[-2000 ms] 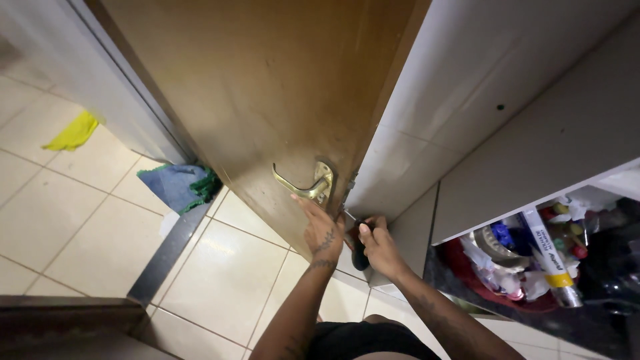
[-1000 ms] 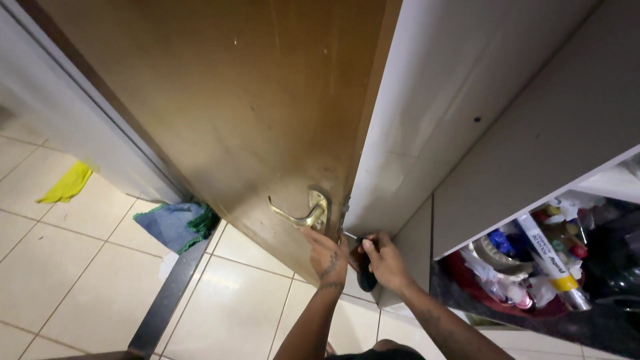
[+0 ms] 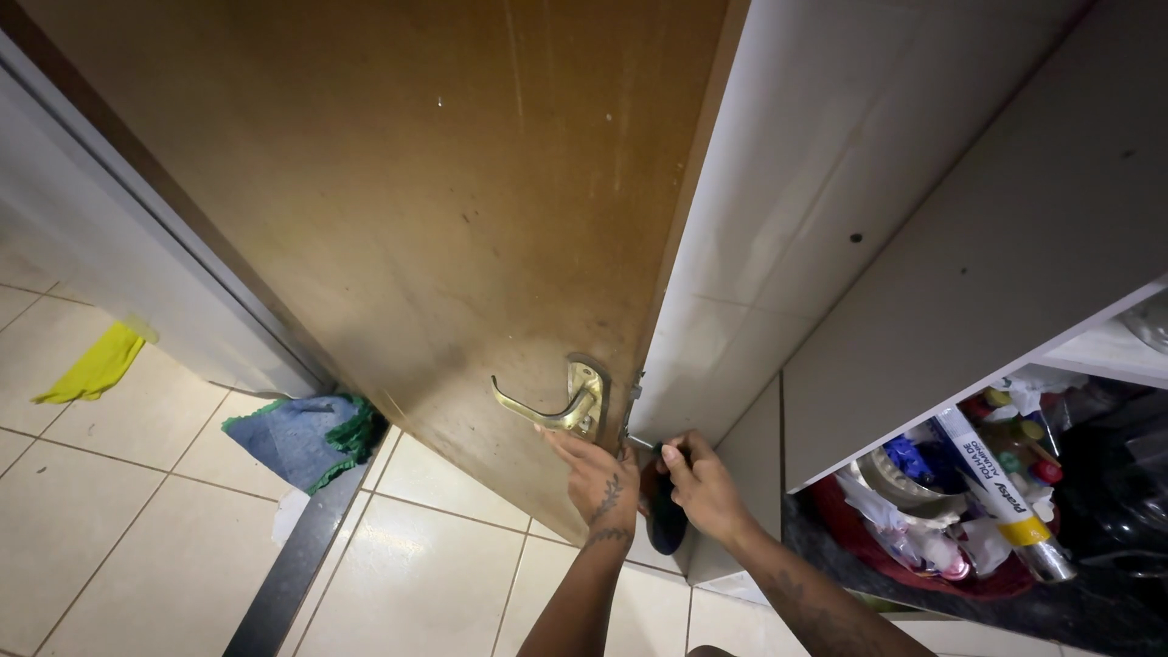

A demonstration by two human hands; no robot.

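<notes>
A brown wooden door [image 3: 474, 228] stands ajar, with a worn brass lever handle [image 3: 547, 411] near its edge. My left hand [image 3: 593, 474] rests on the door just below the lever, its fingertips touching the lower part of the handle plate. At the door's edge is the metal lock front [image 3: 634, 392]. My right hand [image 3: 701, 479] grips a screwdriver by its dark handle; the thin metal shaft [image 3: 641, 442] points left at the door edge, below the latch. Its tip is hidden beside my left fingers.
A blue cloth with green trim [image 3: 301, 438] lies by the door's foot, near a dark threshold strip [image 3: 301, 557]. Farther left is a yellow cloth [image 3: 96, 363]. At right, a red basket [image 3: 826, 525] of packages and a foil box [image 3: 990, 474] sits on a cabinet shelf.
My hands stay at the handle and the door edge, the right one still on the tool. The view has shifted slightly.
</notes>
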